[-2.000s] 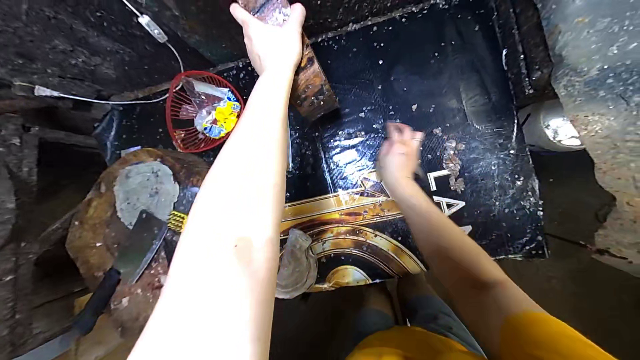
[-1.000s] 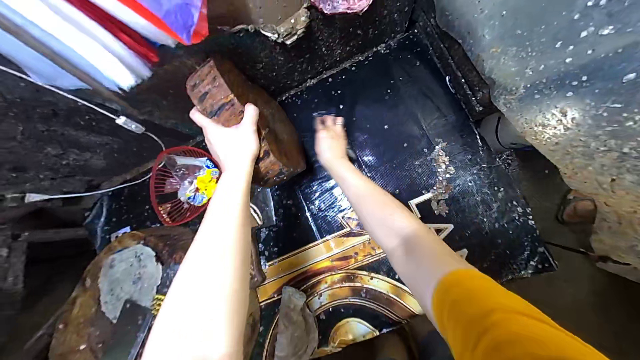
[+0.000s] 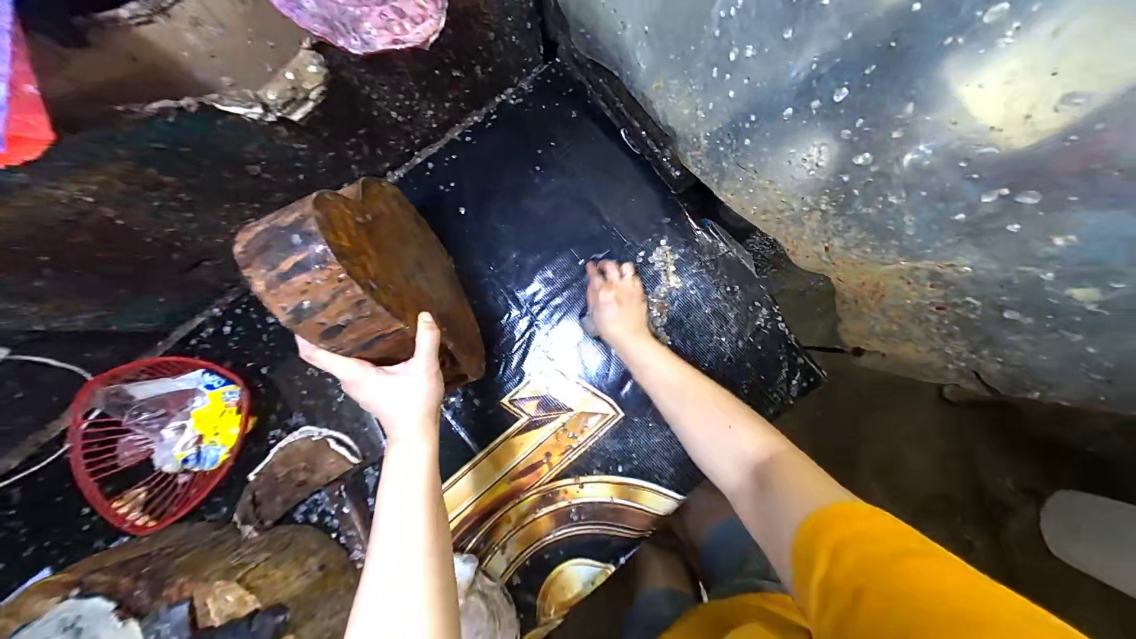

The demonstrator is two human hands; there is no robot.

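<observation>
My left hand (image 3: 390, 386) grips the near end of a thick brown wooden block (image 3: 382, 266), thumb on its face and fingers under its edge; the block is tilted, on its side. My right hand (image 3: 617, 302) lies low over the glossy black plastic sheet (image 3: 541, 169), fingers bent; something pale may be under the palm, which I cannot make out. Just right of its fingers, a line of small pale scraps (image 3: 664, 280) lies on the sheet. Gold printed shapes (image 3: 568, 426) show on the sheet's near part.
A red plastic basket (image 3: 87, 444) with plastic packaging stands at the left. Below it is a round wooden chopping block (image 3: 284, 568) with bits on it. A crumpled pale cloth (image 3: 486, 599) lies near my legs. A speckled grey surface (image 3: 932, 204) rises at the right.
The wooden block has turned in my left hand, showing more of its broad face. My right hand has moved over the sheet, close beside the scraps. The view has shifted.
</observation>
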